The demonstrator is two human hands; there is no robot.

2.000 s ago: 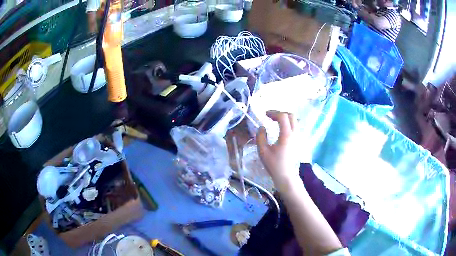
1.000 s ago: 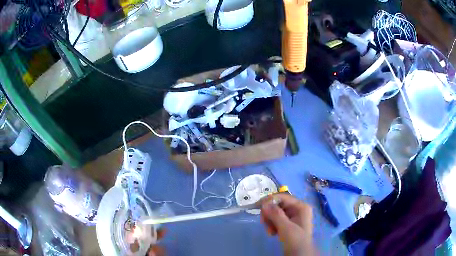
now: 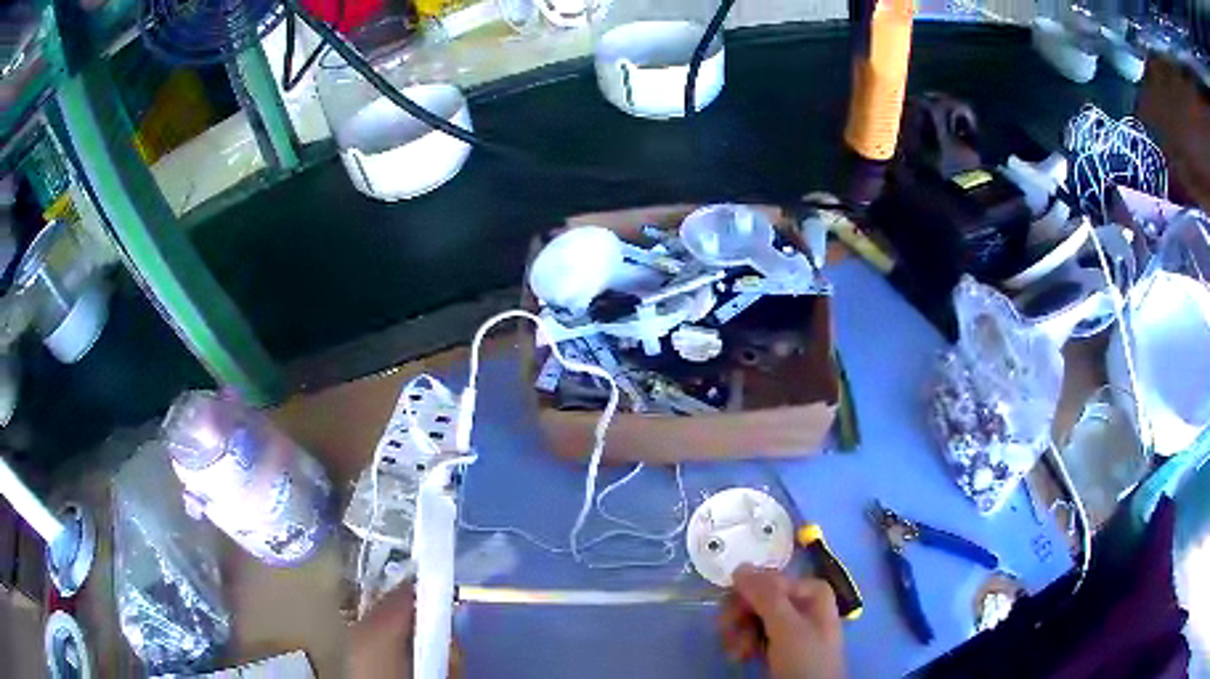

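A white ring-shaped lamp base (image 3: pixel 434 570) stands nearly edge-on at the lower middle-left. My left hand (image 3: pixel 385 642) holds it low down, partly hidden and cut off by the bottom edge. A slim pale bar (image 3: pixel 584 597) runs level from the ring to my right hand (image 3: pixel 786 623), whose fingers are closed at its far end. A round off-white cover plate (image 3: pixel 740 536) lies on the blue mat just above my right fingers. A thin white cord (image 3: pixel 597 464) loops from the ring across the mat towards the plate.
An open parts carton (image 3: pixel 690 435) stands behind. A white power strip (image 3: pixel 405 458), bottle (image 3: pixel 252 484) and plastic bag (image 3: pixel 166 570) are left. A yellow-and-black screwdriver (image 3: pixel 832 570), blue nippers (image 3: pixel 922 557) and fittings bag (image 3: pixel 995 398) are right. The orange electric screwdriver (image 3: pixel 880 86) hangs above.
The view has swung left from the bags and crate to the mat. My right hand, earlier over the clear bag, is now at the bar. The ring has turned from face-on to edge-on.
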